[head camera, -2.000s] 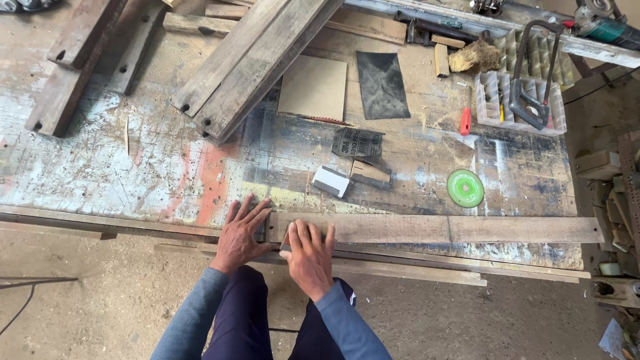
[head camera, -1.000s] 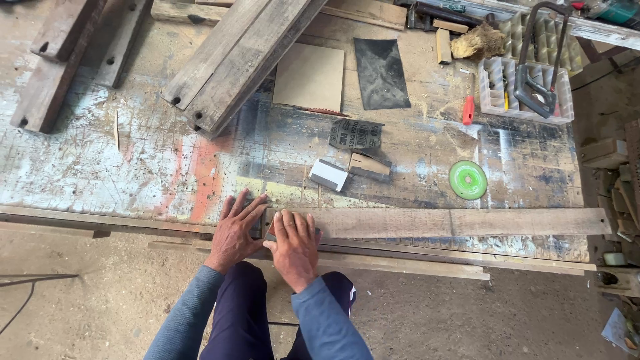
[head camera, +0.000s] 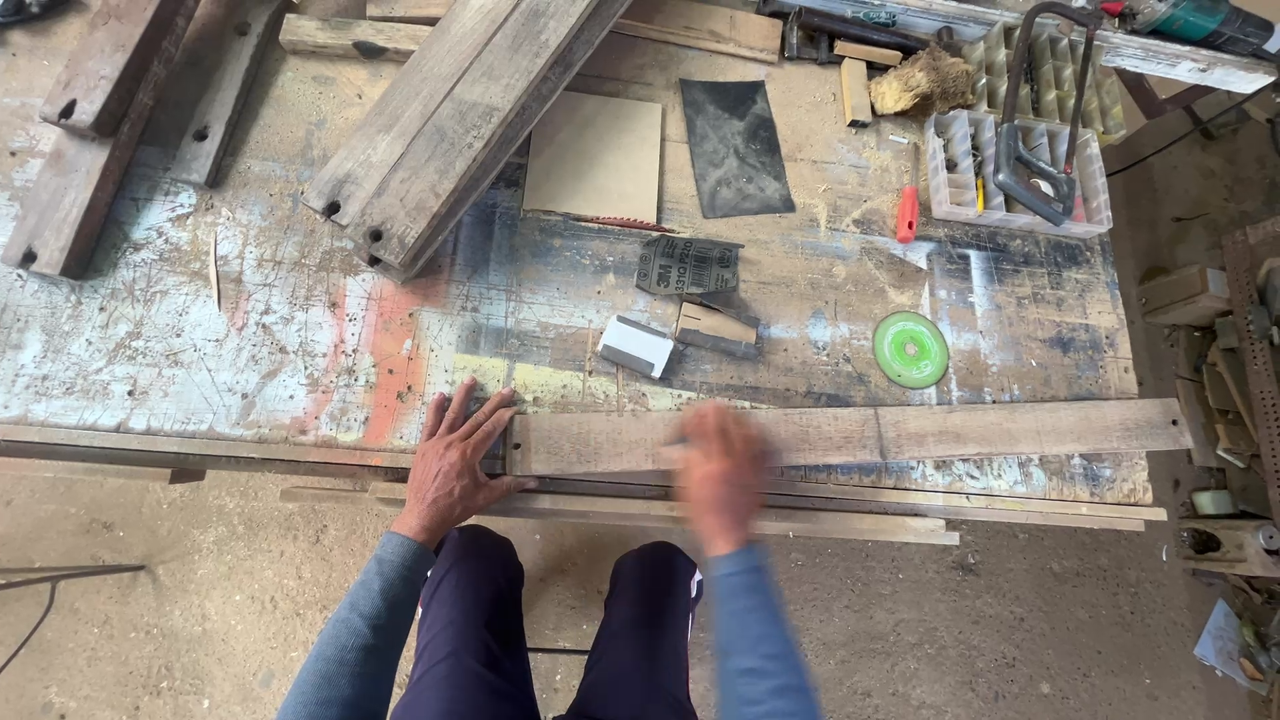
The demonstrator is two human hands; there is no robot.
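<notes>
A long, narrow wooden board (head camera: 980, 432) lies along the workbench's front edge, with a small hole near each end. My left hand (head camera: 455, 455) rests flat, fingers spread, at the board's left end, beside a dark piece at that end. Blurred by motion, my right hand (head camera: 722, 460) is on the board left of its middle; whether something is under its fingers cannot be told. Behind it on the bench are a white-and-grey block (head camera: 636, 346), a block with sandpaper around it (head camera: 717, 328), a printed piece of abrasive paper (head camera: 690, 265) and a green disc (head camera: 911, 349).
Thick wooden beams (head camera: 450, 130) lie at the back left, more holed timbers (head camera: 90, 150) at the far left. A dark abrasive sheet (head camera: 737, 148), a red-handled screwdriver (head camera: 907, 212), a hacksaw (head camera: 1040, 165) and a plastic compartment box (head camera: 950, 208) stand further back. Thin strips (head camera: 860, 522) run along the bench's front.
My right hand has moved right along the board, away from my left hand, which stays at the left end. The two hands were close together in the earlier frames.
</notes>
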